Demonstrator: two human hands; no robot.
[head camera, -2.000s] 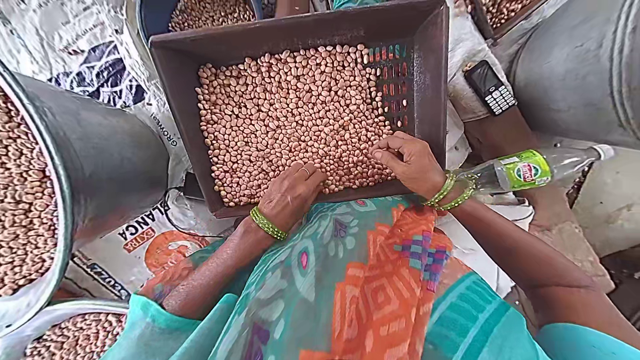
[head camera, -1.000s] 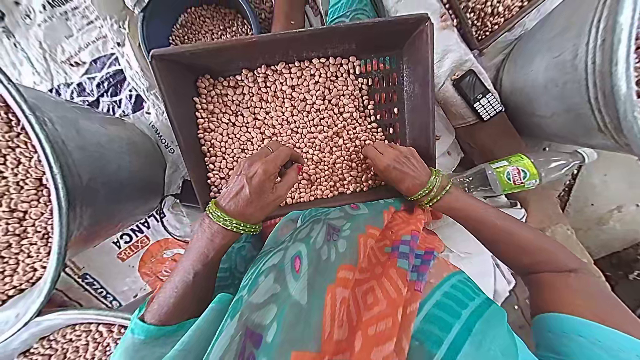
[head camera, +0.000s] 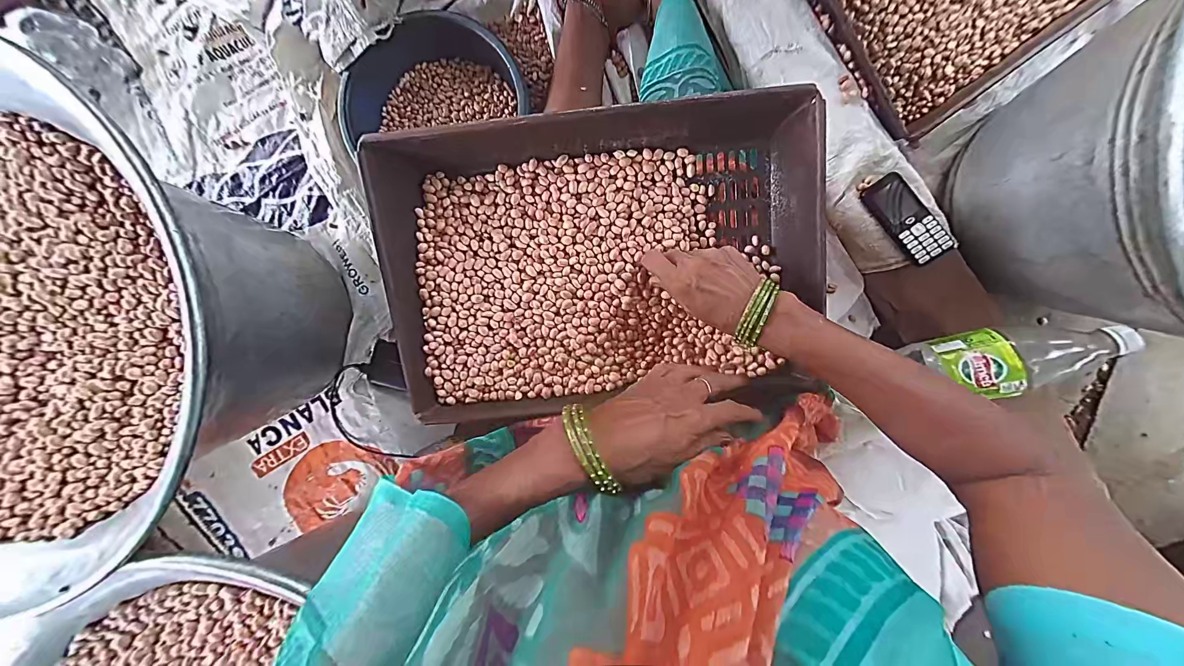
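Note:
A brown plastic tray (head camera: 592, 125) with a slotted bottom rests before me, tilted slightly, holding a wide layer of pinkish-brown nuts or seeds (head camera: 536, 268). My right hand (head camera: 708, 287), with green bangles at the wrist, lies on the seeds near the tray's right side, fingertips down among them; whether it grips any is hidden. At the tray's near edge is my left hand (head camera: 652, 421), palm down over the patterned cloth on my lap, fingers spread. It wears a ring and green bangles, and no object shows in it.
Large metal pots of seeds stand at left (head camera: 194, 305), lower left (head camera: 250, 578) and right (head camera: 1064, 176). Beyond the tray are a dark blue tub (head camera: 356, 97) and a person's limbs. A keypad phone (head camera: 906, 217), a plastic bottle (head camera: 1064, 356) and another seed tray (head camera: 860, 69) are at right.
My left hand has moved off the seeds to the tray's near edge and the cloth. My right hand has moved farther into the tray, away from its near edge.

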